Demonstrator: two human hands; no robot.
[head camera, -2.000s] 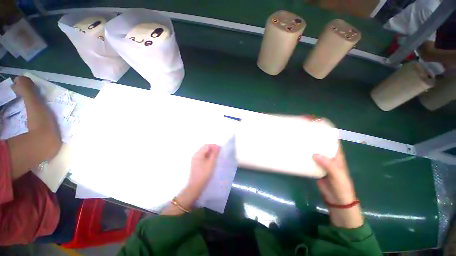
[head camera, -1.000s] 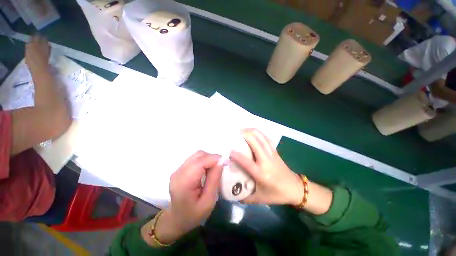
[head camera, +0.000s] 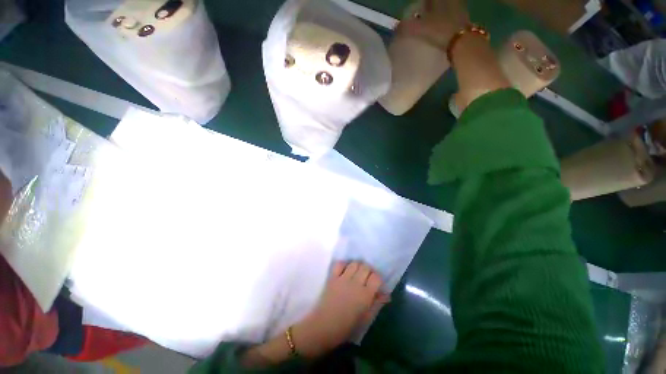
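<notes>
My left hand (head camera: 354, 296) is low at centre, its fingers bent over the near right edge of a thin white wrapping sheet (head camera: 387, 230). The sheet overlaps the bright white stack (head camera: 212, 234). My right hand (head camera: 434, 25) reaches far forward and grips the top of a bare tan canister (head camera: 412, 77) on the belt, mostly covering its face. A canister in loose white wrapping (head camera: 325, 80) stands left of it, its face showing at the open top. Another wrapped canister (head camera: 164, 58) stands farther left.
More bare canisters (head camera: 529, 62) are on the green belt at right, one leaning (head camera: 610, 172). A pale rail (head camera: 73, 95) edges the belt. Clear bags and papers (head camera: 47, 182) and a neighbour's red sleeve (head camera: 25, 321) are at left.
My hands have let go of the canister they held. My right arm has stretched forward to a bare canister; my left hand has moved onto the sheet. The wrapped canisters appear larger and farther apart.
</notes>
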